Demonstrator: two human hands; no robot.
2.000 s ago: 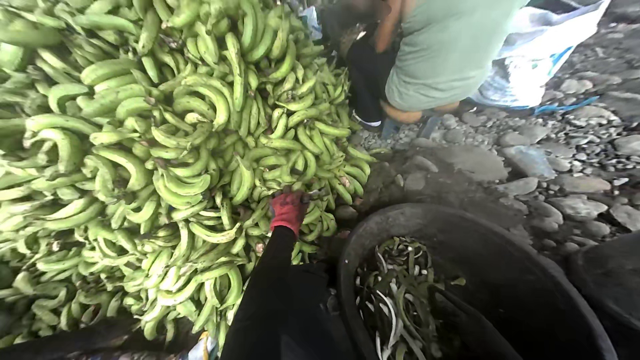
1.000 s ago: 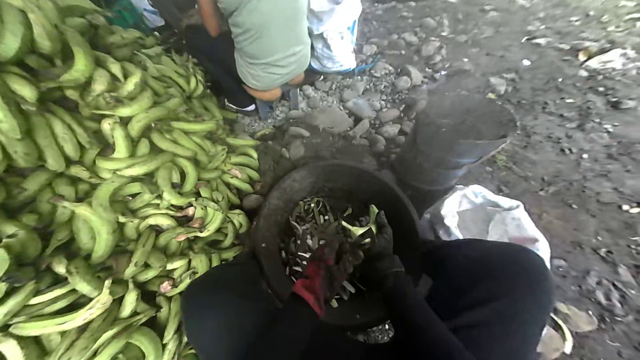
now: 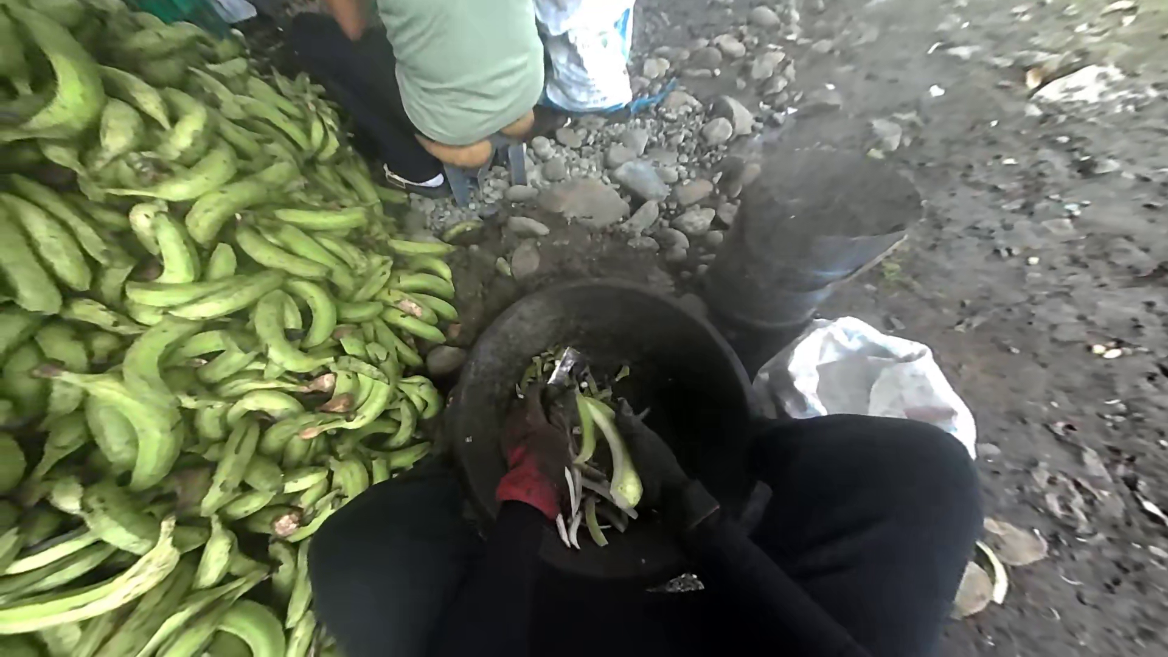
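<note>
My left hand (image 3: pixel 536 452), in a dark glove with a red cuff, is curled inside a round black tub (image 3: pixel 484 383). A shiny piece (image 3: pixel 566 365), perhaps a blade, shows at its fingertips; its grip is hidden. My right hand (image 3: pixel 652 456), in a dark glove, holds a green plantain (image 3: pixel 619 456) from the right side. A green strip of peel (image 3: pixel 585 427) stands beside the plantain, between the hands. Pale and green peel strips (image 3: pixel 570 511) lie under the hands in the tub. A large heap of green plantains (image 3: pixel 274 328) lies to the left.
My knees flank the tub. A dark cylindrical container (image 3: pixel 803 237) stands beyond it on the right, near an open white sack (image 3: pixel 862 379). A person in a green shirt (image 3: pixel 465 64) sits ahead by another white sack (image 3: pixel 589 55). Stones (image 3: pixel 639 180) cover the ground there.
Two seconds ago my left hand was on the plantain heap; one second ago both hands were over the tub. Now they are lower in the frame's tub area, the plantain lying lengthwise between them. The view has swung right.
</note>
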